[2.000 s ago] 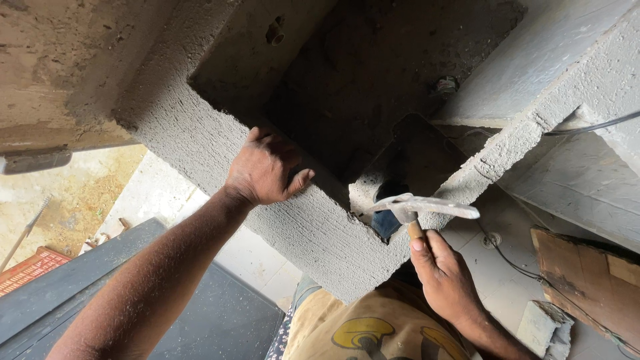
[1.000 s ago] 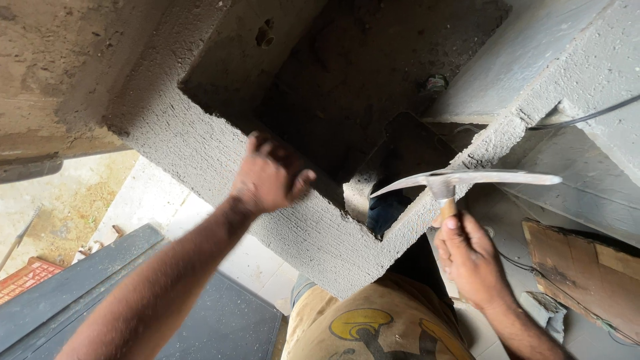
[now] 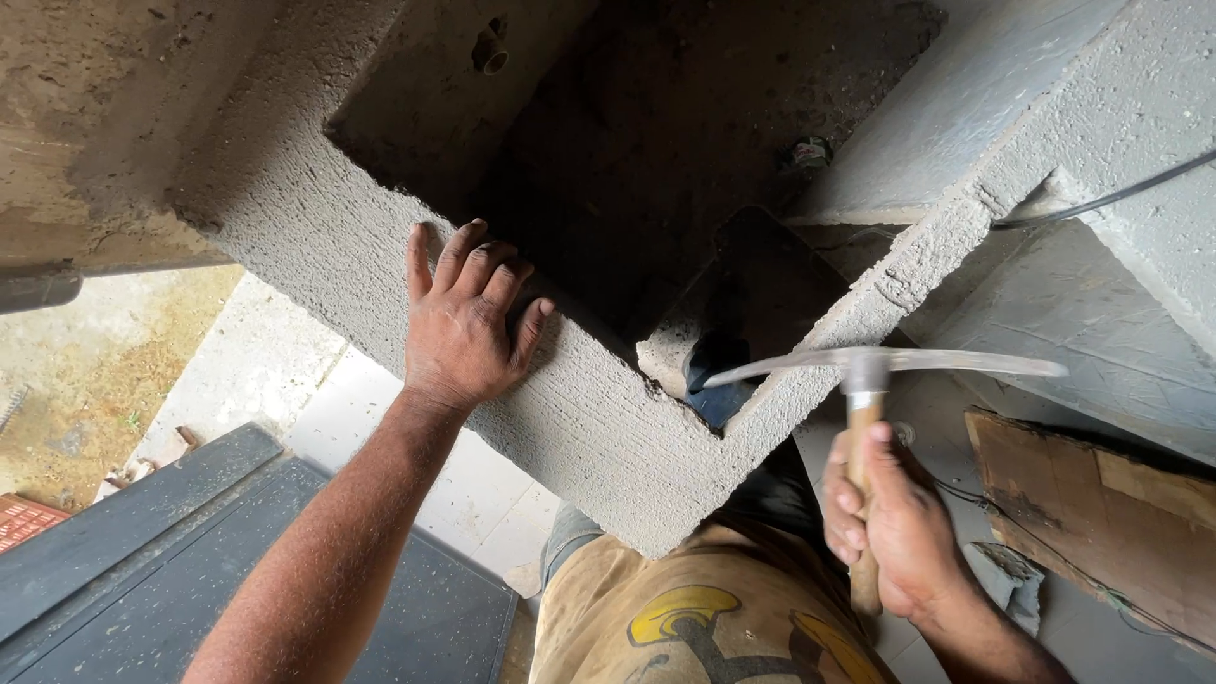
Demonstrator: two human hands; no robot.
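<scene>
My left hand (image 3: 470, 323) lies on the rough cement-coated top of a masonry wall (image 3: 589, 418), its fingers apart and their tips at the inner edge of the opening. In my right hand (image 3: 888, 522) is the wooden handle of a pick-shaped hammer (image 3: 866, 366) with a long, thin, two-ended metal head. The head spans the narrow arm of the wall near the inner corner, one tip over the opening; whether it touches anything cannot be told. A broken masonry piece (image 3: 669, 353) with a pale face stands inside that corner.
A dark cavity (image 3: 655, 133) opens beyond the wall. On the right, a black cable (image 3: 1111, 201) crosses a notch, with a brown board (image 3: 1092, 513) and a broken chunk (image 3: 1009, 581) below. A dark panel (image 3: 237, 560) lies lower left. My shirt touches the wall's corner.
The hammer has moved from across the inner corner toward the right, and its head has turned. My left hand stays on the wall top, with its fingers more spread now.
</scene>
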